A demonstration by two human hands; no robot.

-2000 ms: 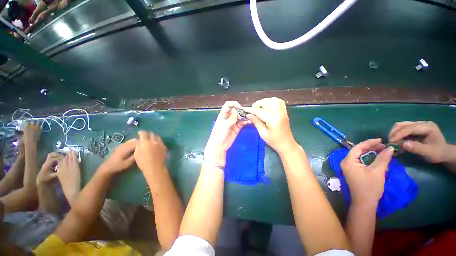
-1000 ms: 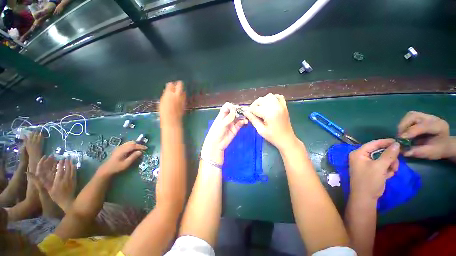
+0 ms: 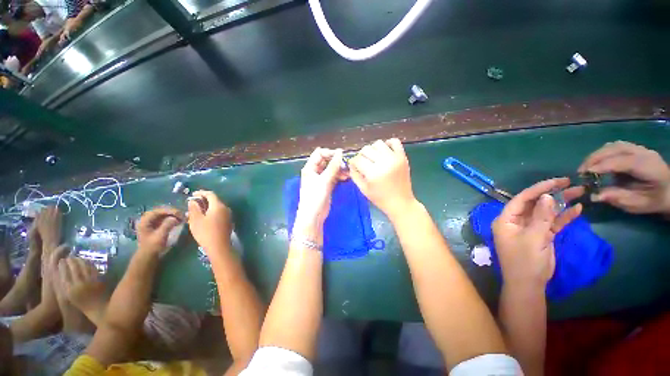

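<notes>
My left hand [image 3: 319,187] and my right hand [image 3: 383,175] meet fingertip to fingertip over the far edge of the bench. Between them they hold a small electronic module [image 3: 344,164], mostly hidden by the fingers; only a small silver and dark bit shows. A blue cleaning cloth [image 3: 334,220] lies flat on the green bench below my hands, partly covered by my left hand and wrist.
Side cutters with a blue handle [image 3: 470,175] and a bunched blue cloth [image 3: 580,257] lie right, by a neighbour's hands [image 3: 525,235]. A pale part [image 3: 481,255] lies beside. Two modules and a circuit board [image 3: 494,73] sit on the belt [image 3: 294,95]. Another worker's hands [image 3: 209,224] are left. A white hose [image 3: 360,53] hangs above.
The view has shifted slightly. My hands stay together on the module. The left neighbour's arm has come back from the belt to the bench. The right neighbour's hands have moved apart somewhat.
</notes>
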